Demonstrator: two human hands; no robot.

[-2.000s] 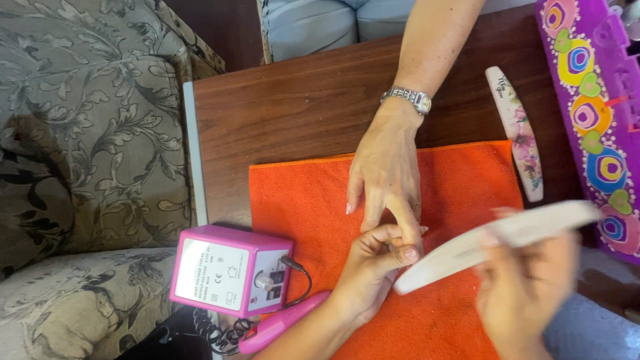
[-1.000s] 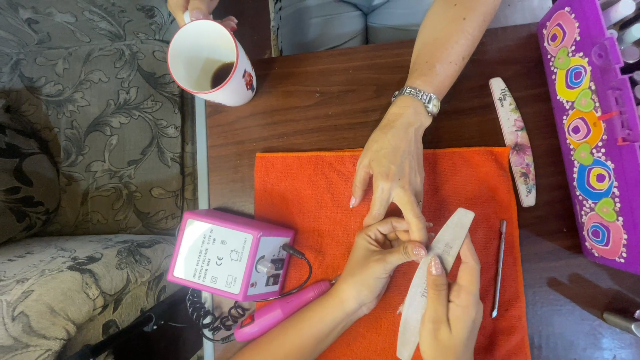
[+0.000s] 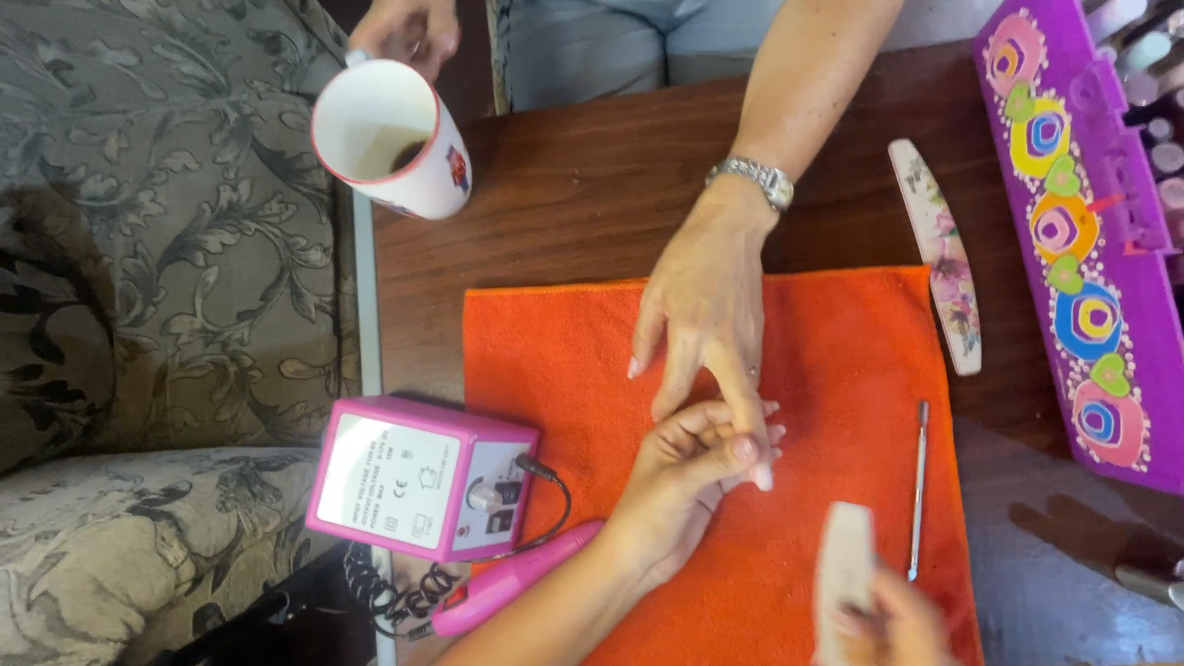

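Note:
My left hand (image 3: 680, 486) holds a finger of another person's hand (image 3: 708, 287) between thumb and fingers, above an orange towel (image 3: 546, 351). That person wears a metal wristwatch (image 3: 751, 182). At the lower right, my right hand (image 3: 893, 620), blurred, grips a pale nail file (image 3: 844, 578), apart from the held finger. A metal cuticle pusher (image 3: 918, 490) lies on the towel's right part. Near my left forearm are a pink electric nail drill's control box (image 3: 421, 476) and its pink handpiece (image 3: 518, 578).
The person's other hand (image 3: 407, 32) holds a white mug (image 3: 393, 139) of dark drink over the wooden table's (image 3: 573, 157) left edge. A floral nail file (image 3: 939, 259) lies beside the towel. A purple case (image 3: 1082, 240) with bottles stands at right. A patterned armchair (image 3: 185, 231) is at left.
My right hand has moved the file away from the held finger, toward the lower right. The other person's hand with the mug, not visible two seconds ago, has come in at the upper left.

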